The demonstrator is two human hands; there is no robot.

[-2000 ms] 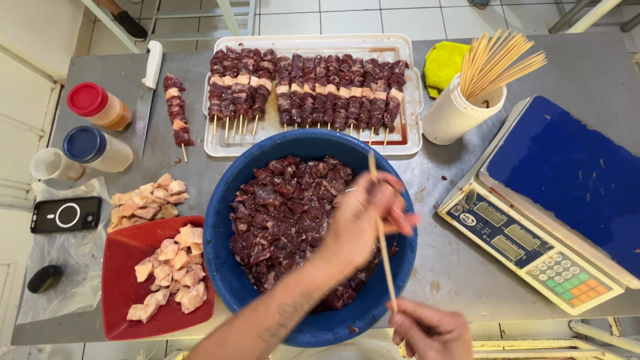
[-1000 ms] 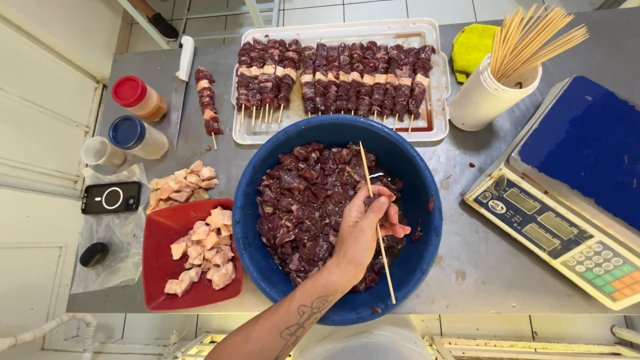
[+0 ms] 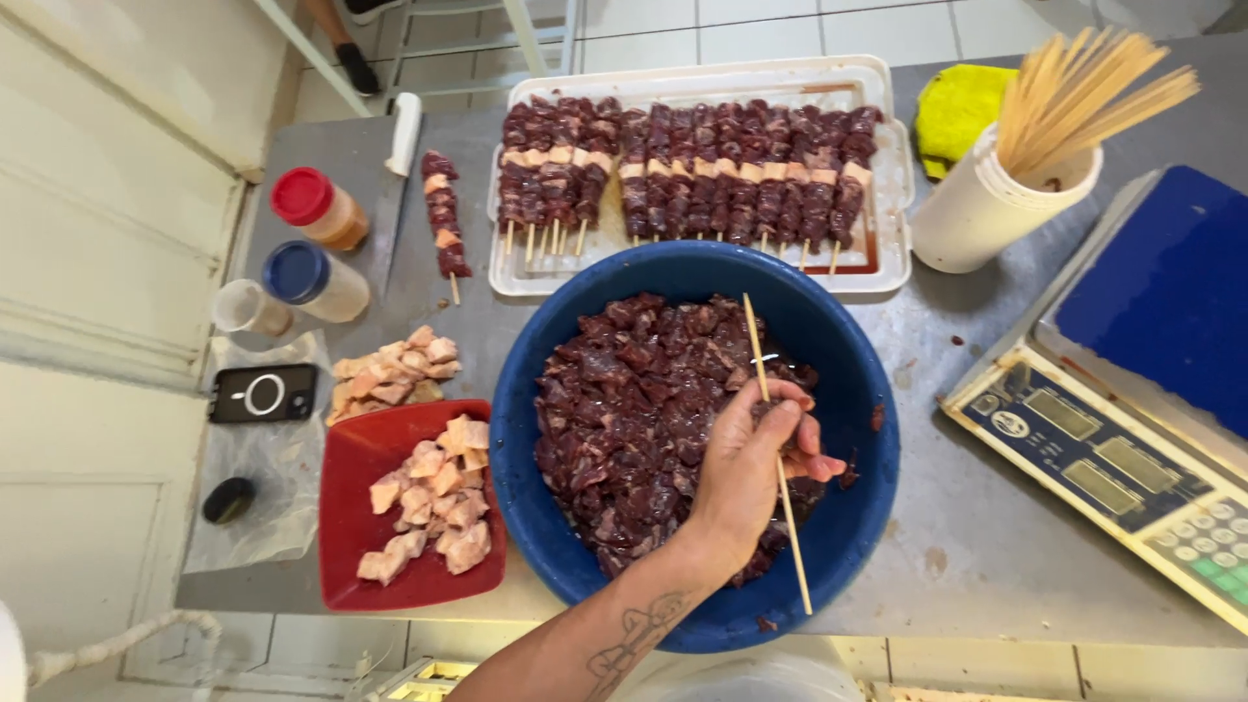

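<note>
My left hand (image 3: 749, 453) is over the blue plastic basin (image 3: 860, 546), closed around a thin wooden skewer (image 3: 792, 531). A bit of dark meat seems to show between its fingers, partly hidden. The skewer slants, with both ends sticking out of the hand. Chunks of raw dark red meat (image 3: 624, 439) fill much of the basin. My right hand is out of view. To the left, a red square bowl (image 3: 341, 517) holds pale fatty pieces (image 3: 444, 483). Behind the basin, a white tray (image 3: 897, 224) carries rows of threaded meat skewers (image 3: 741, 175).
Left: a single meat skewer (image 3: 446, 210), a white-handled knife (image 3: 405, 136), lidded jars (image 3: 302, 195), a phone (image 3: 263, 393), and more pale pieces (image 3: 390, 370). Right: a white container (image 3: 985, 214) of skewers, a yellow cloth (image 3: 960, 107) and a scale (image 3: 1082, 439).
My right hand, at the skewer's lower end two seconds ago, has left the view. My left hand still holds the skewer over the basin.
</note>
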